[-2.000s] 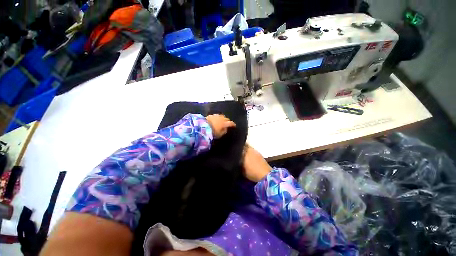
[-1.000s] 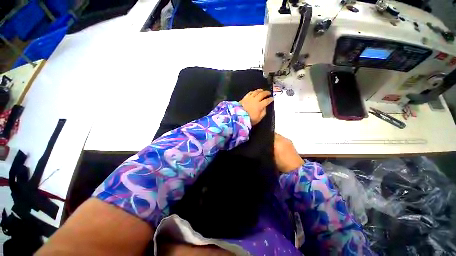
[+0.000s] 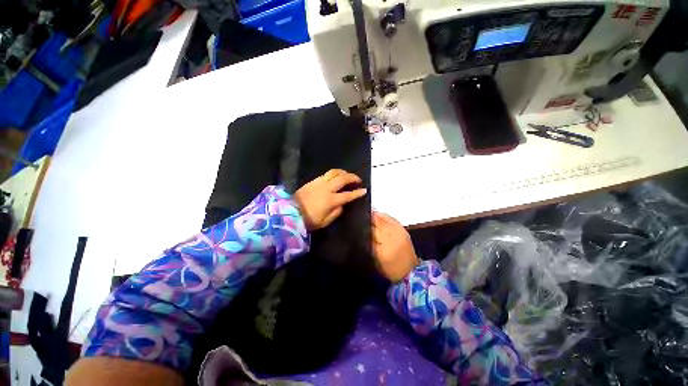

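A black back panel (image 3: 256, 162) with a faint olive-grey band lies on the white table and hangs over its front edge into my lap. Its right edge is at the needle area of the white sewing machine (image 3: 332, 56). My left hand (image 3: 330, 198) rests on top of the panel near its right edge, fingers a little apart. My right hand (image 3: 392, 245) holds the panel's right edge at the table's front edge; its fingertips are partly hidden.
A smartphone (image 3: 485, 117) and thread snips (image 3: 560, 136) lie on the machine bed. A clear plastic bag (image 3: 528, 279) is below right. Black strips (image 3: 68, 294) lie at left. A blue crate (image 3: 275, 29) stands behind the table, black pieces (image 3: 121, 64) at back left.
The view has shifted. More of the panel lies past my left hand, towards the machine, and its olive-grey band shows more fully. Both hands sit farther from the needle.
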